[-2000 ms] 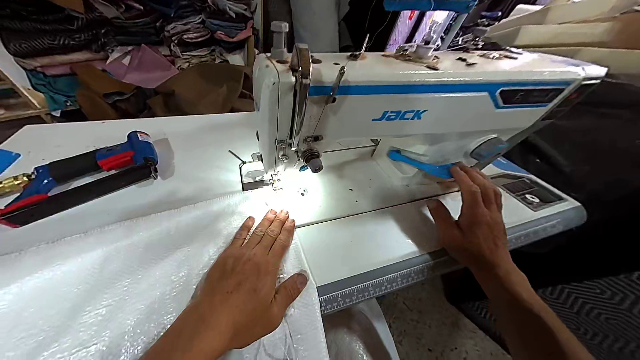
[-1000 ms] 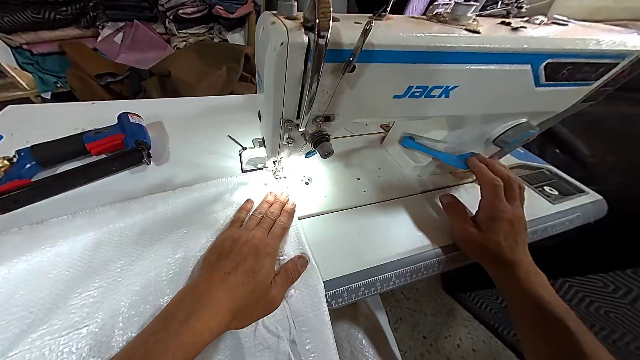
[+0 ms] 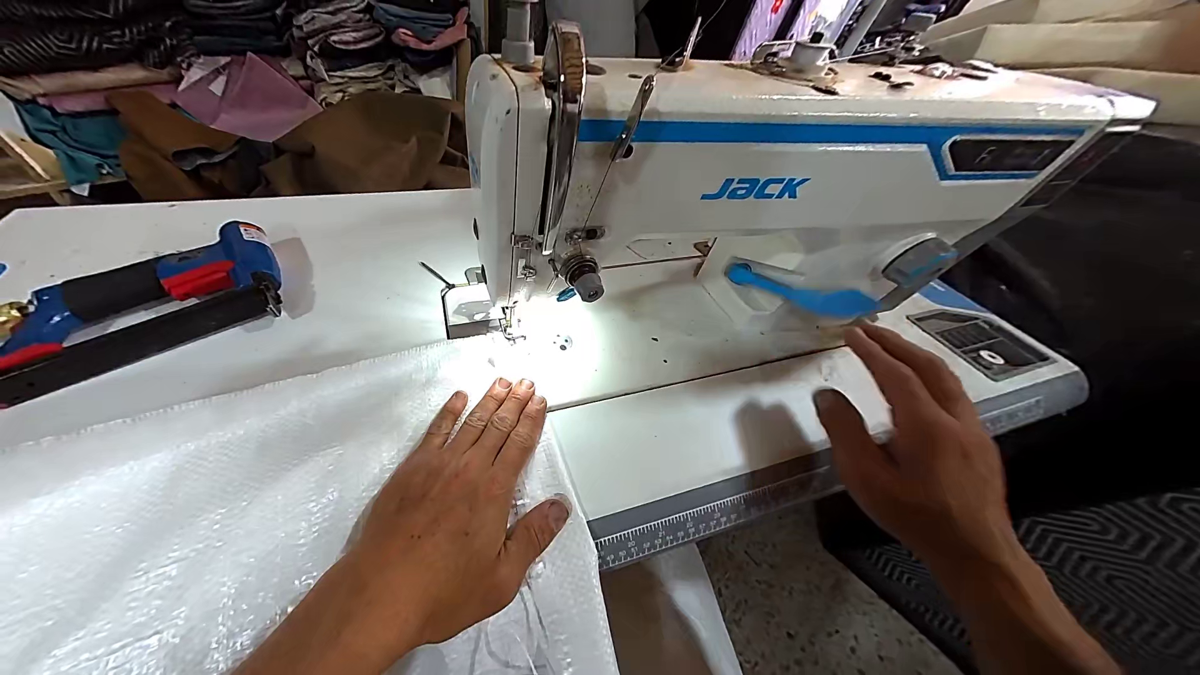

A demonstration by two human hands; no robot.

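A white Jack sewing machine (image 3: 844, 202) stands on its table, its lamp lighting the presser foot (image 3: 511, 328). White woven plastic sheet (image 3: 234, 469) covers the left front of the table, its hemmed edge reaching the foot. My left hand (image 3: 469, 506) lies flat on this sheet, fingertips just in front of the foot. My right hand (image 3: 914, 441) is raised over the machine bed's right part, fingers apart and holding nothing, the fingertips just below the blue reverse lever (image 3: 806, 295). Whether they touch the lever I cannot tell.
A blue and black pneumatic stapler (image 3: 141, 281) lies at the left of the table. Folded fabrics (image 3: 244, 94) are stacked behind. A ruler strip (image 3: 694, 525) runs along the front edge. The control panel (image 3: 980, 342) sits at the right, with dark patterned fabric (image 3: 1116, 581) below it.
My right hand's fingers reached the blue lever in the earlier frames and now sit lower, near its tip. My left hand has stayed flat on the sheet.
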